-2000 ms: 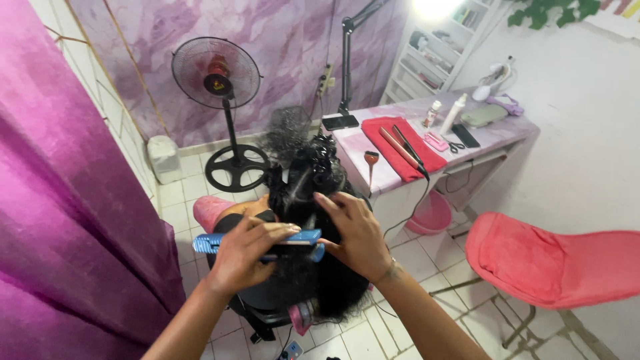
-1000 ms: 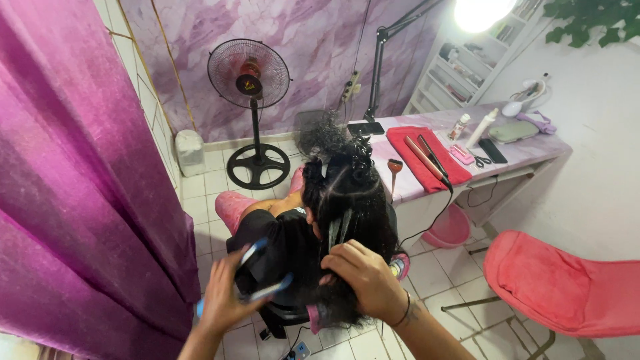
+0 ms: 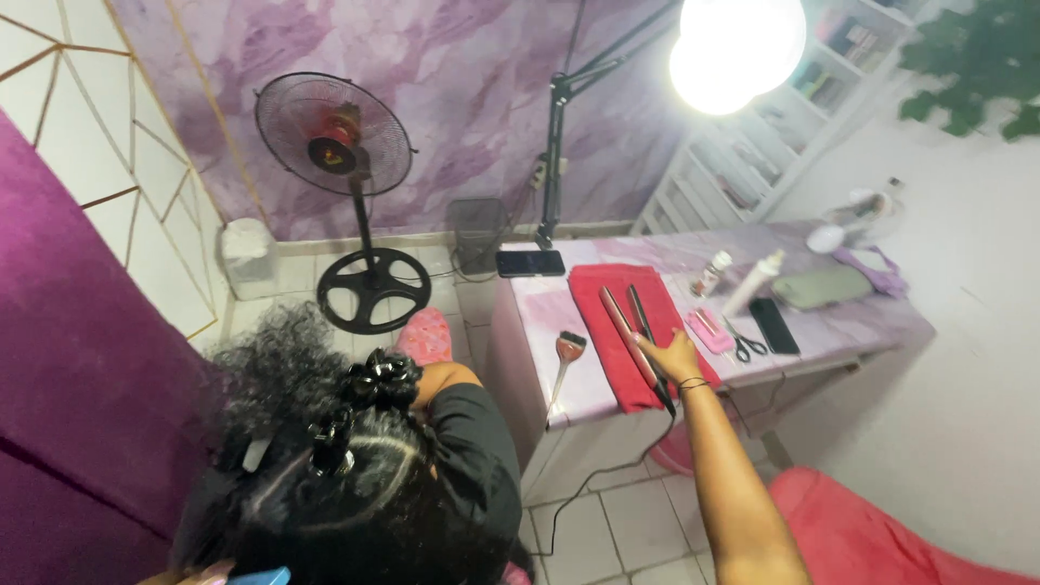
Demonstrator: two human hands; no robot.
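My right hand (image 3: 673, 356) is at the flat iron (image 3: 627, 337), which lies on a folded red towel (image 3: 591, 305) on the table; its thumb and fingers touch the iron, and whether they have closed on it is unclear. Low at the left edge of the view, only the fingertips of my left hand (image 3: 213, 574) show, beside the end of a blue comb (image 3: 262, 577); the grip is hidden. Between the hands sits a person with parted dark hair (image 3: 357, 496), part of it gathered in black claw clips (image 3: 382, 379). The iron's cord hangs off the table.
The marble-patterned table (image 3: 532, 313) bears a tint brush (image 3: 570, 348), scissors (image 3: 746, 345), phones (image 3: 773, 327), a pink case (image 3: 709, 331) and bottles (image 3: 754, 283). A pedestal fan (image 3: 335, 146) stands behind the person, a lamp (image 3: 731, 49) overhead, a red-covered chair (image 3: 861, 528) at right.
My right hand has left the person's hair and moved right to the flat iron on the towel. My left hand is now mostly out of view. The view has shifted toward the table.
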